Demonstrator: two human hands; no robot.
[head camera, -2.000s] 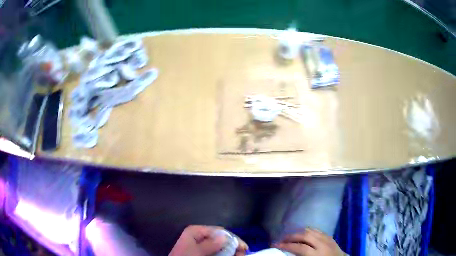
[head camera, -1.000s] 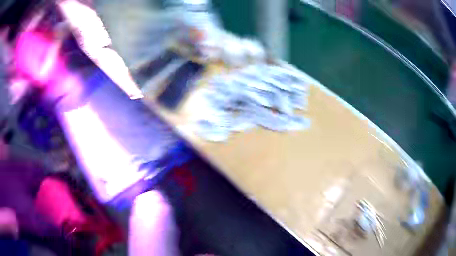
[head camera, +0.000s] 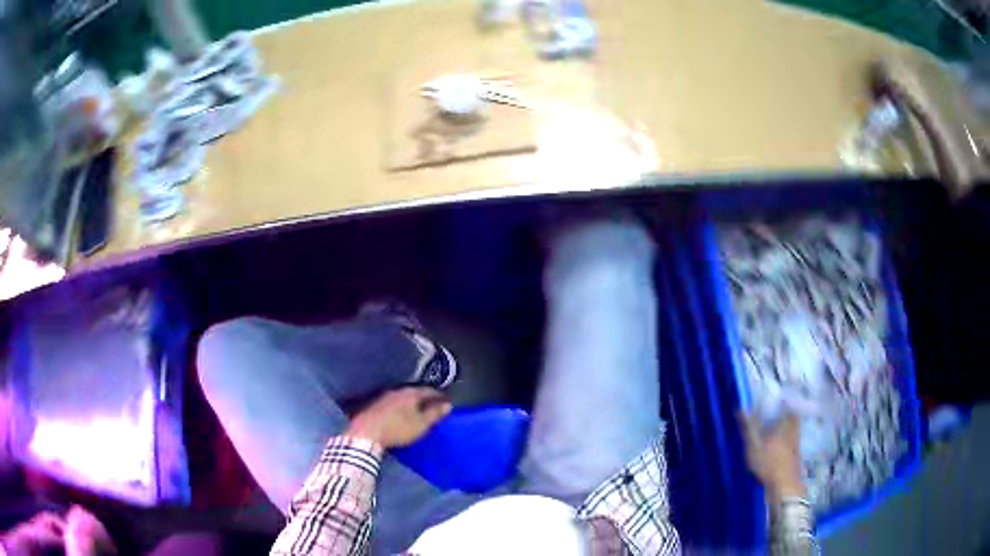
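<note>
My left hand (head camera: 402, 417) rests in my lap by a blue object (head camera: 469, 445); whether it holds anything is unclear. My right hand (head camera: 773, 447) reaches to the near left side of a deep blue bin (head camera: 906, 375) at my right. Its fingertips touch or hover over the loose grey-white parts (head camera: 820, 326) inside. The hand is blurred and I cannot tell if it grips a part.
The bench has a cardboard mat (head camera: 478, 152) with a small white cup (head camera: 458, 96) and sticks, a packet (head camera: 560, 27), a part pile (head camera: 195, 109) and a phone (head camera: 96, 201). A blurred arm-like shape (head camera: 923, 119) is at right. A person's hands (head camera: 60, 534) show lower left.
The view swung left, then back and lower. My hands were together at the bottom edge around something white; now they are apart, the right one at the bin.
</note>
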